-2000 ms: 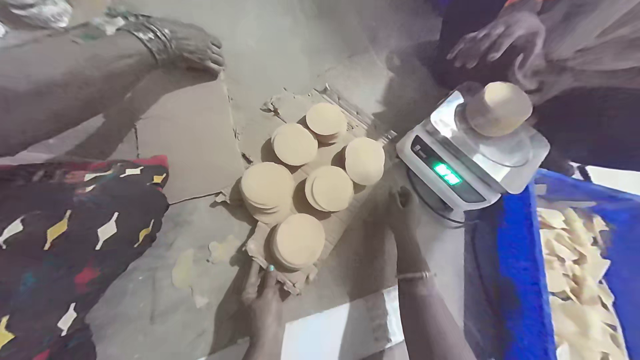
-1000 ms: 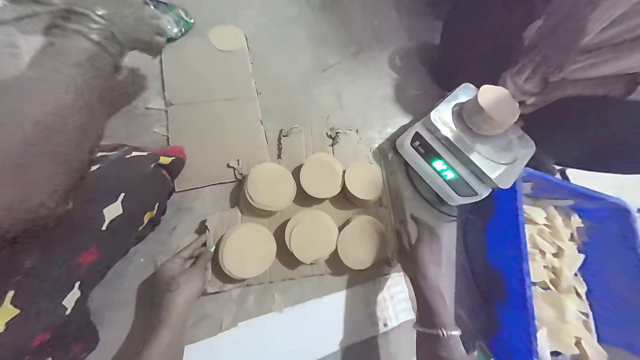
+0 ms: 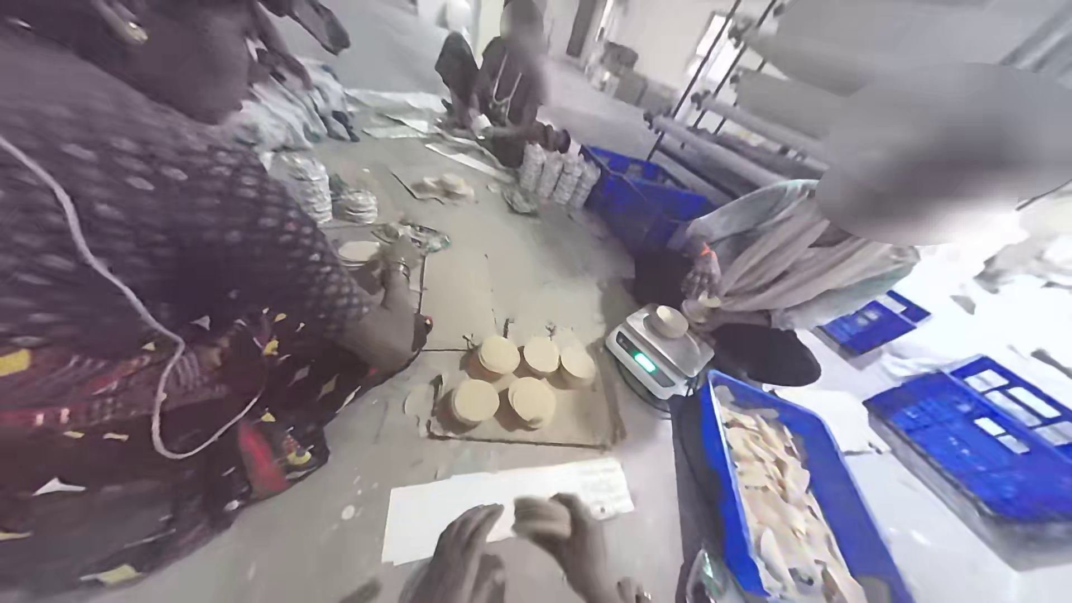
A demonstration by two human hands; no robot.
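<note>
Near the bottom centre, my right hand is curled around what looks like a small stack of round flat discs, blurred by motion. My left hand is just left of it, fingers apart and nothing visible in them. Both are over a white paper sheet with print on its right end. Beyond the sheet lies a piece of cardboard bearing several stacks of pale round discs, with bare cardboard at its front right.
A digital scale carrying a disc stack stands to the right, beside a blue crate of pale flat pieces. One co-worker sits close on the left, another behind the scale, a third farther back. More blue crates stand at right.
The front right stack has gone from the cardboard. Both my hands have left the cardboard's sides and come together nearer me, over the paper. The view has tilted up and widened.
</note>
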